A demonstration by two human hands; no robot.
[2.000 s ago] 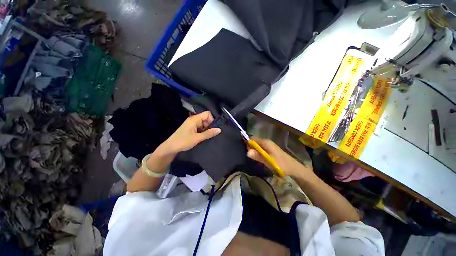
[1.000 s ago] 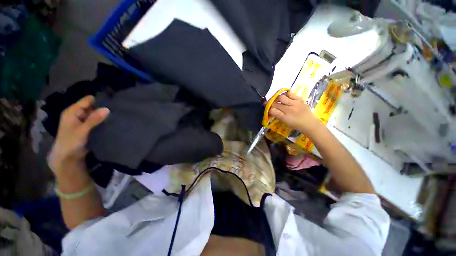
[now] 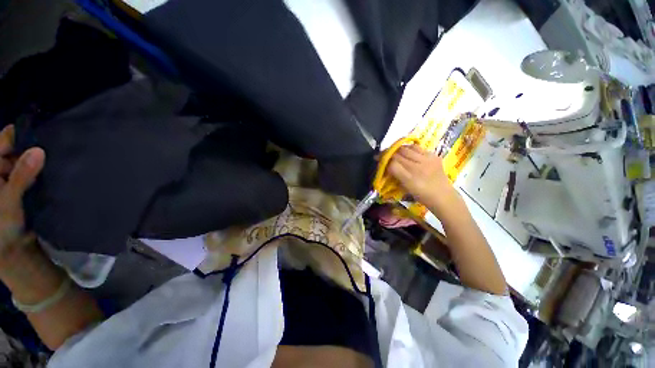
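My left hand (image 3: 16, 180) is at the far left edge, partly cut off, and holds the edge of a dark grey cut piece (image 3: 108, 165) between thumb and fingers. The piece spreads from the hand toward my lap. My right hand (image 3: 418, 172) holds the scissors (image 3: 388, 169) by their yellow-orange handles, at the table's edge. The blades look closed and point down and left over the tan patterned apron (image 3: 309, 212). Another dark garment panel (image 3: 244, 65) hangs from the table toward my lap, apart from the scissors.
The white table (image 3: 503, 248) with the sewing machine (image 3: 567, 108) is at the right. Yellow tape (image 3: 465, 147) lies behind my right hand. A blue crate rim (image 3: 133, 36) and a black cloth heap (image 3: 68, 68) are at upper left. A pale container (image 3: 85, 267) is at lower left.
My left hand has moved far left, carrying the dark piece away from the scissors. My right hand has moved with the scissors from the cloth to the table's edge. The view has shifted right.
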